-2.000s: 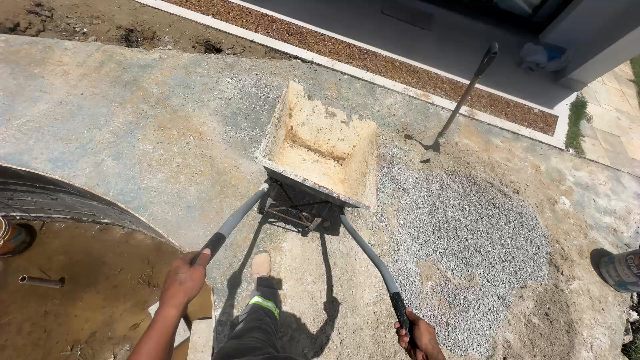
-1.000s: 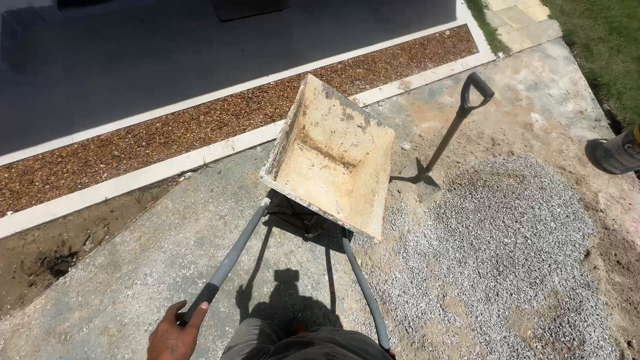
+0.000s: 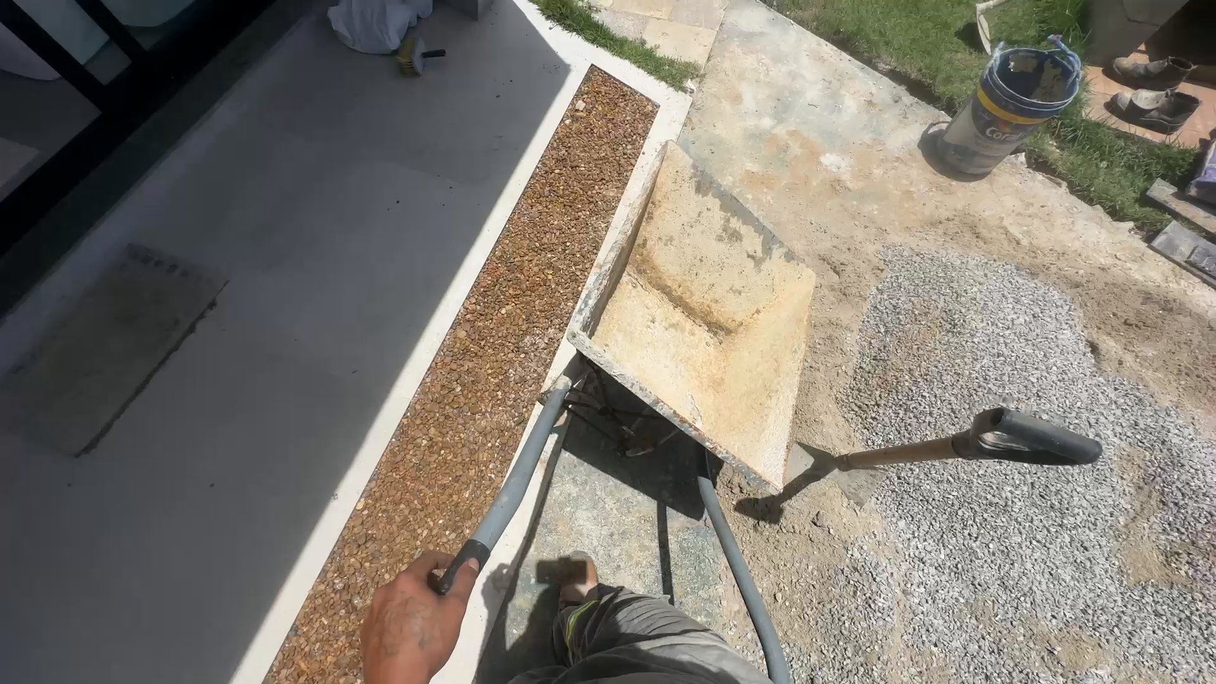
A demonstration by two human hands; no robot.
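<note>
My left hand [image 3: 418, 617] is closed around the black grip of the left handle of a wheelbarrow. The wheelbarrow's tray [image 3: 708, 323] is pale, stained and without a load, and lies ahead of my legs. Its right handle [image 3: 746, 579] runs down out of the bottom of the view; my right hand is out of view. A shovel [image 3: 902, 454] with a wooden shaft and a black D-grip stands tilted to the right of the tray, its blade at the edge of a pile of grey gravel [image 3: 1007, 380].
A strip of brown pebbles [image 3: 503, 323] with a white border [image 3: 456, 332] runs along the left, beside a smooth grey floor [image 3: 313, 218]. A plastic bucket [image 3: 988, 133] stands at the upper right near grass [image 3: 860, 28] and worn shoes [image 3: 1154, 109]. A white bag [image 3: 375, 21] lies at the top.
The view has swung far to the right. The wheelbarrow has moved beside the pebble strip and nearer the shovel. My right hand, on its handle two seconds ago, has gone out of view.
</note>
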